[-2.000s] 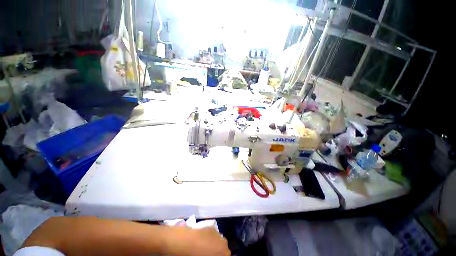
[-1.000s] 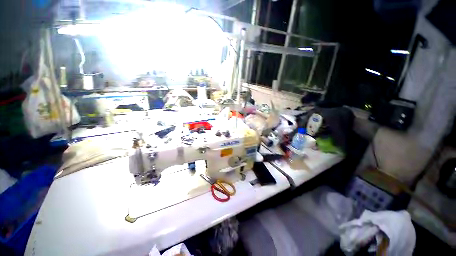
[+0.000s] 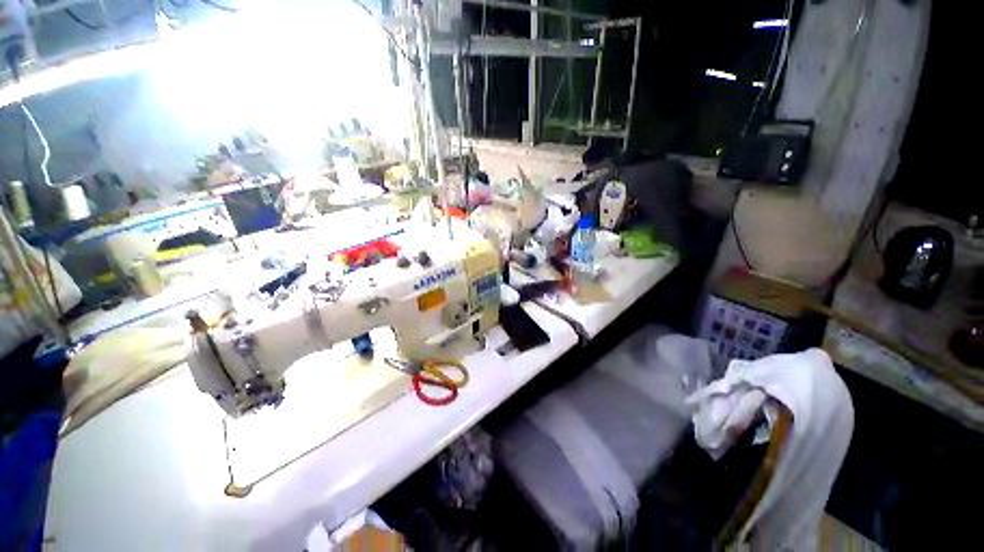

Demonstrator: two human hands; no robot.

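A cream-white sewing machine (image 3: 356, 297) marked JACK stands on the white tabletop (image 3: 119, 474). Its needle end (image 3: 254, 397) is at the left, with no cloth visible under it. Scissors (image 3: 437, 381) with one red and one yellow-orange handle lie right of the needle. A bit of white cloth (image 3: 335, 530) shows at the bottom edge. Beside it is a small skin-toned patch, possibly part of my left hand (image 3: 372, 540), cut off by the edge; its grip cannot be told. My right hand is not in view.
White cloth (image 3: 815, 415) hangs over a brown curved edge at right. A grey wrapped bundle (image 3: 588, 437) lies below the table. A dark flat rectangle (image 3: 524, 328), a bottle (image 3: 584, 250) and clutter are right of the machine. Beige cloth (image 3: 124, 369) lies back left.
The view has swung right, so the machine and table sit further left. My left forearm, broad across the bottom earlier, is gone from view. The white cloth at right has come further into view.
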